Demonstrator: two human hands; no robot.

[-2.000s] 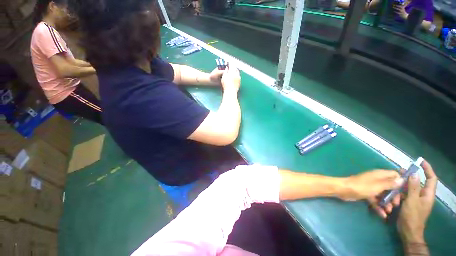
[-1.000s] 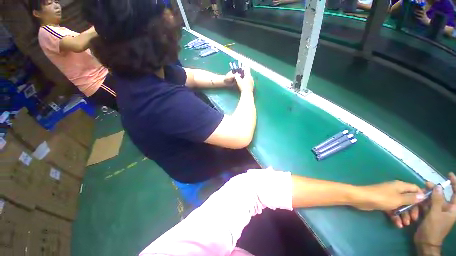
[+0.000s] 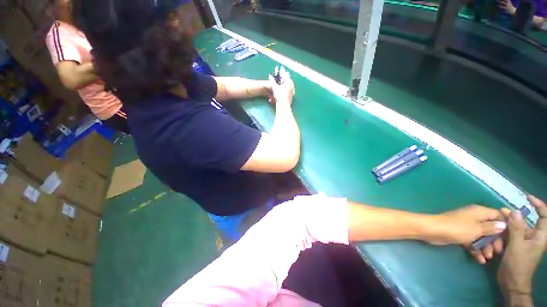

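A dark grey pen-shaped piece (image 3: 484,241) is held between my two hands at the lower right, above the bench near the rail. My left hand (image 3: 474,231) is closed around its lower part. My right hand (image 3: 523,234) has its thumb and fingers at the upper end, close to the picture's right edge. My fingertips hide the middle of the piece. Several grey pens (image 3: 399,165) lie side by side on the green bench (image 3: 336,141), left of my hands, pale ends towards the rail.
A whitish edge rail (image 3: 444,147) separates bench and dark belt (image 3: 468,108). A grey upright (image 3: 363,54) stands on it. A person in navy (image 3: 198,144) sits to the left, handling pens. More pens (image 3: 237,48) lie beyond. Cartons (image 3: 48,222) are stacked at far left.
The view has shifted. The held piece's upper end showed pale earlier; now a dark part shows between my right fingers. Both hands stay together on the piece. The neighbour beyond has lowered an arm.
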